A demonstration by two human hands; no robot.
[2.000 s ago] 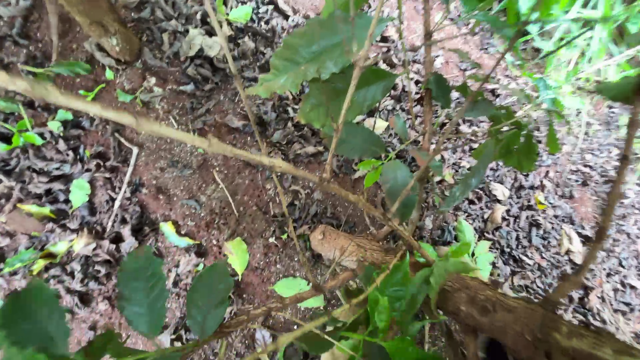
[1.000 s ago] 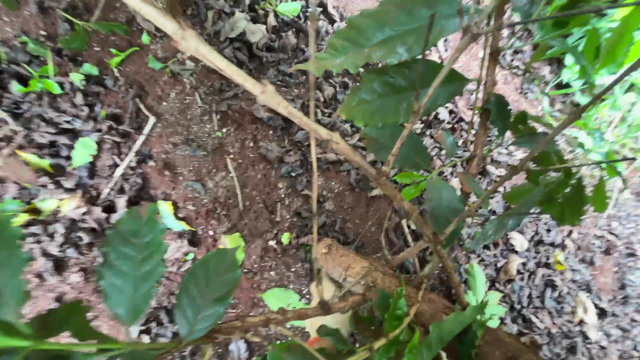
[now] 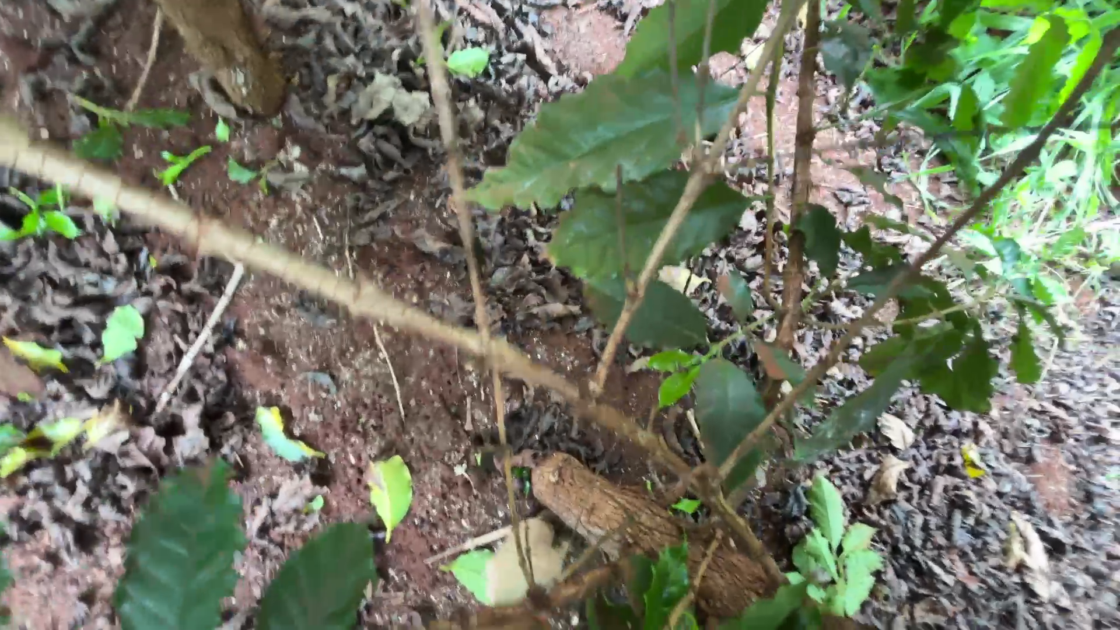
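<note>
Neither my left hand nor my right hand is in view. A long, pale ringed branch (image 3: 350,293) runs from the left edge down to a fork beside a rough-barked woody stump (image 3: 612,507). Thin upright stems (image 3: 459,201) cross in front of it. Broad dark green leaves (image 3: 612,140) with toothed edges hang at the upper middle, and more leaves (image 3: 179,547) of the same kind stand at the lower left.
Brown leaf litter (image 3: 96,280) and reddish soil (image 3: 297,350) cover the ground. A second trunk (image 3: 232,52) rises at the upper left. Green grass (image 3: 1059,131) grows at the upper right, and a dark thin branch (image 3: 945,232) slants across the right side.
The pale branch lay steeper a second ago and now slants lower toward the left edge. The view has shifted somewhat.
</note>
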